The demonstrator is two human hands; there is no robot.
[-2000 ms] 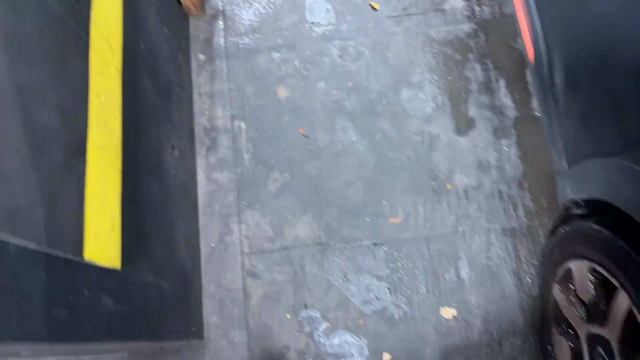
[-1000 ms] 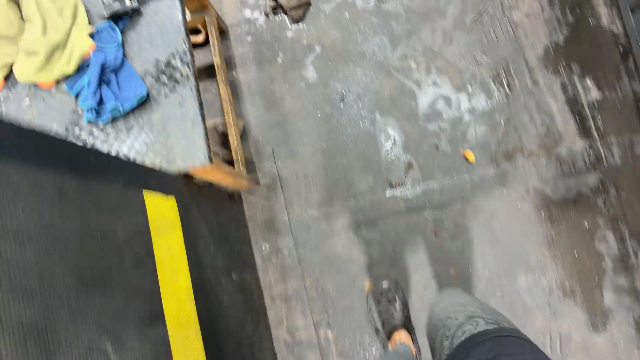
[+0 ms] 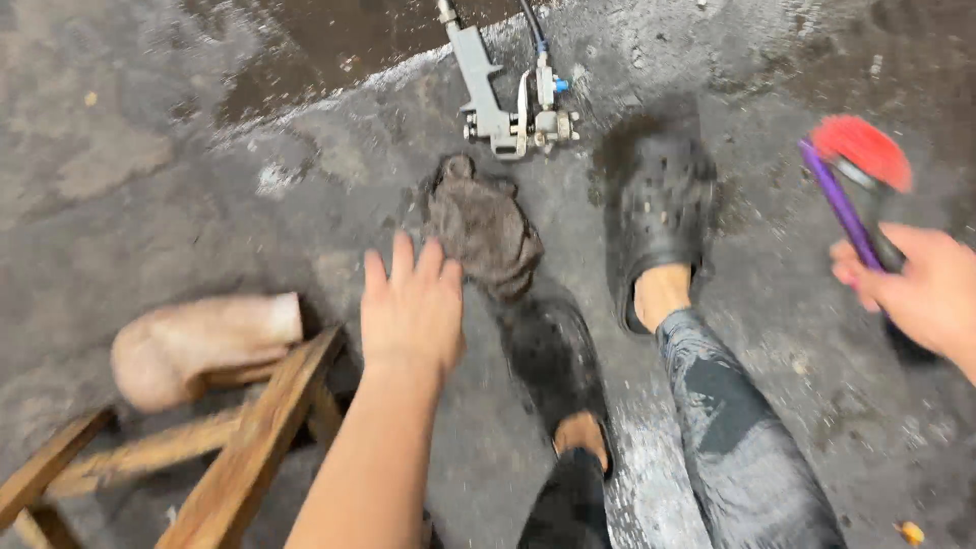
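My left hand (image 3: 412, 305) reaches out over the floor with its fingers apart and nothing held; its fingertips are beside a crumpled dark brown rag (image 3: 488, 229). At the right my right hand (image 3: 915, 282) grips a brush with a purple and dark handle and red bristles (image 3: 862, 149), bristles pointing up and away. A second, purple-handled tool may be in the same grip; blur hides this. Beyond the rag, a metal spray gun (image 3: 488, 95) with a dark hose lies on the floor, next to a metal fitting with a blue knob.
Black clogs (image 3: 659, 206) are on my feet, one close below the rag. A wooden frame (image 3: 252, 450) stands at the lower left, with a pale rounded object (image 3: 206, 343) behind it. Wet patches mark the concrete floor (image 3: 320, 206). A small yellow-orange scrap lies lower right.
Both hands have come into view, the right one holding the brush. The view has moved a lot; the table with cloths and the yellow stripe seen earlier are out of view.
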